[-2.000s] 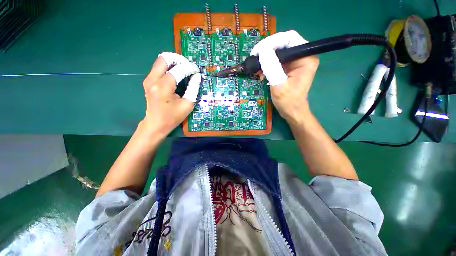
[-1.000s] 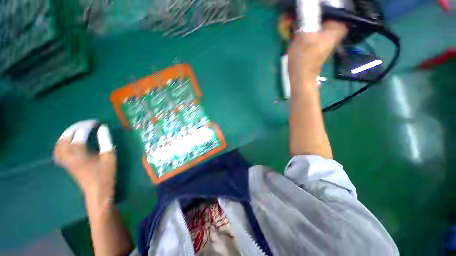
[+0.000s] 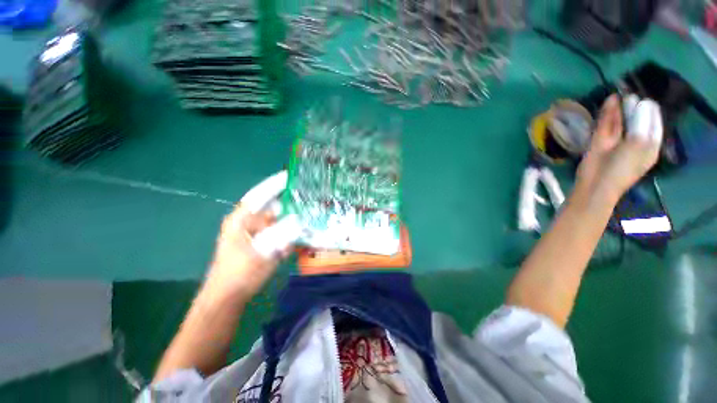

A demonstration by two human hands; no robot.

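The green circuit board panel (image 3: 350, 173) is in front of me, blurred, with a glare on its near part. My left hand (image 3: 263, 224), in white finger cots, grips its left edge. The panel covers most of the orange fixture (image 3: 354, 261), whose near end shows below it. A thin strand, likely solder wire (image 3: 149, 186), runs from the left to my left hand. My right hand (image 3: 625, 146), also in white finger cots, is at the far right by black equipment. Its fingers are bent; whether it holds the soldering iron is hidden by blur.
Stacked panels (image 3: 224, 59) stand at the far left, another stack (image 3: 67, 102) beside them. Loose coil parts (image 3: 424, 51) lie in a pile at the far side. A yellow-rimmed solder reel (image 3: 560, 130) and white-handled cutters (image 3: 538, 197) are at right. A black device (image 3: 645, 224) shows a bright band.
My left hand has come in from the left and taken hold of the panel. My right hand has left the panel with the iron and is now at the black equipment. The view has shifted.
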